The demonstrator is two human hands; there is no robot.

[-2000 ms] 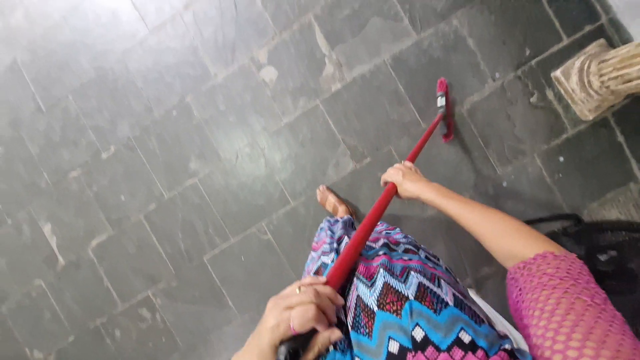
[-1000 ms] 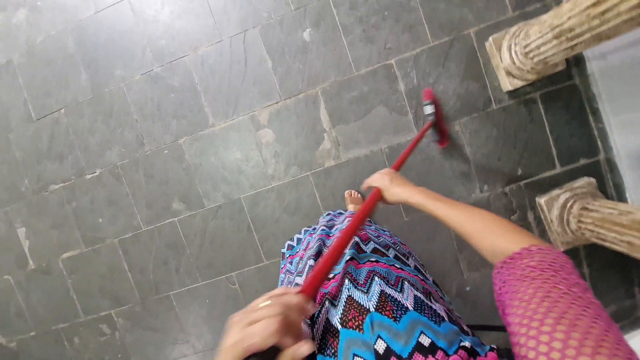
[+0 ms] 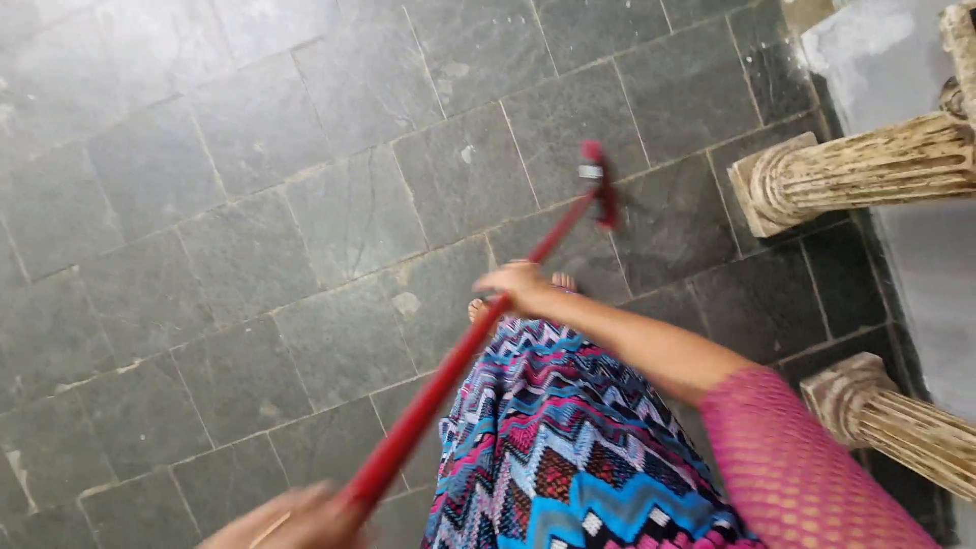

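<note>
A red broom handle point(image 3: 435, 389) runs diagonally from the bottom left up to a red broom head point(image 3: 602, 187) on or just above the slate tile floor point(image 3: 335, 221). My left hand point(image 3: 293, 518), blurred and wearing a ring, grips the upper end of the handle at the bottom edge of the view. My right hand point(image 3: 518, 286) is around the handle farther down, near the middle. The bristles are blurred, and whether they touch the tiles cannot be told.
Two fluted, weathered columns, one upper point(image 3: 862, 168) and one lower point(image 3: 907, 423), stand on square bases at the right, beside a pale grey wall point(image 3: 923, 290). My bare toes show past the hem of a long patterned skirt point(image 3: 564, 442).
The view has shifted over the floor, and both columns now show more fully than two seconds ago. Both hands remain on the broom handle. A second foot's toes have come into view.
</note>
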